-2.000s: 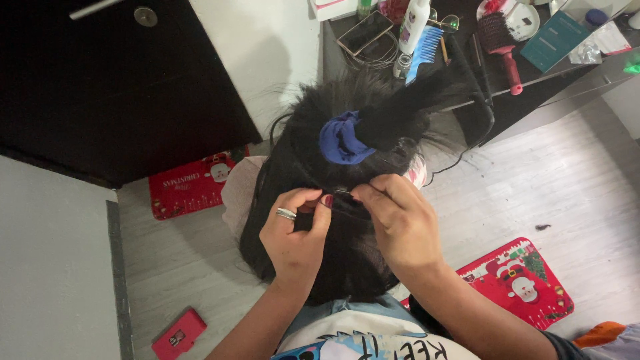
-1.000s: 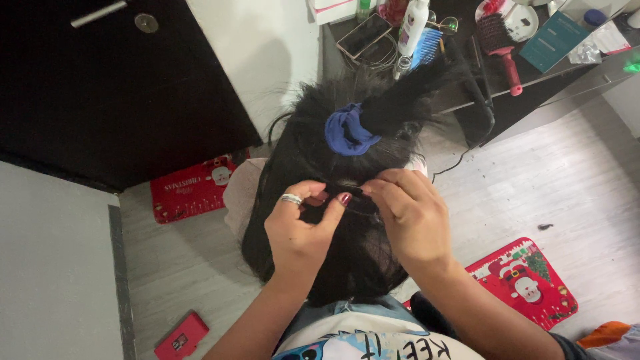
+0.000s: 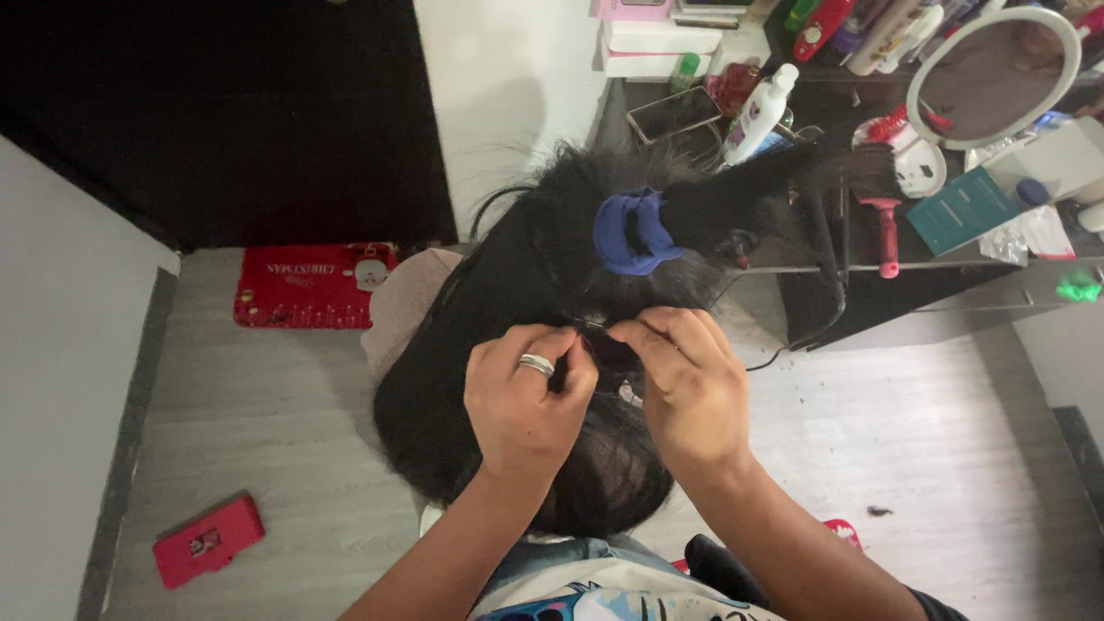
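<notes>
A person's long black hair (image 3: 492, 319) fills the middle of the head view, with its top part tied up by a blue fabric scrunchie (image 3: 636, 231). My left hand (image 3: 530, 397), with silver rings on one finger, pinches at the hair below the scrunchie, thumb against the fingertips. Close on its right, my right hand (image 3: 694, 388) pinches fine strands at a parting, fingers bent. A thin light line spans the small gap between the two sets of fingertips; whether it is hair, thread or scalp I cannot tell.
Behind the head, a dark dresser (image 3: 759, 259) carries a white bottle (image 3: 761, 114), a phone (image 3: 674, 115), a round mirror (image 3: 994, 78), a pink-handled hairbrush (image 3: 887, 233) and a teal box (image 3: 963, 210). A red case (image 3: 209, 541) and a Christmas mat (image 3: 315, 286) lie on the floor.
The view has shifted, bringing the round mirror into sight. Both hands stay pinched at the hair below the scrunchie, and the left fingers are now bunched more closely together.
</notes>
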